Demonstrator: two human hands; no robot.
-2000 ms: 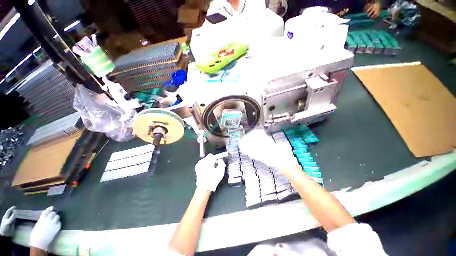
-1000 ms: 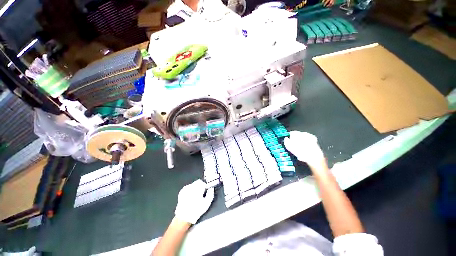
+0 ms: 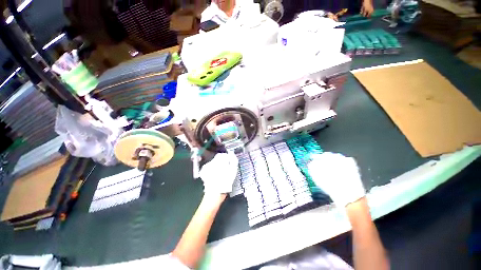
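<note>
My white-gloved left hand (image 3: pixel 220 173) is at the lower edge of the ring head (image 3: pixel 252 117) of the white machine (image 3: pixel 295 68). Its fingertips are blurred, and whether they hold a part cannot be told. A small pale and teal block (image 3: pixel 227 132) shows inside the ring opening. Grey parts (image 3: pixel 274 182) lie in close columns before the machine, just right of my left hand. Teal parts (image 3: pixel 305 150) lie along the right side of the columns. My gloved right hand (image 3: pixel 337 176) is over their near part and hides some. Its fingertips are unclear.
A tape reel (image 3: pixel 158 150) stands left of the ring, with separate grey parts (image 3: pixel 118 190) below it. A guide rail (image 3: pixel 300 124) is right of the ring. A cardboard sheet (image 3: pixel 422 105) lies at right. A lime-green case (image 3: pixel 213 68) is on the machine. A person's hand (image 3: pixel 367 7) shows behind.
My left hand has moved from beside the near end of the grey columns up to the ring. My right hand has moved nearer along the teal parts. The whole view has shifted.
</note>
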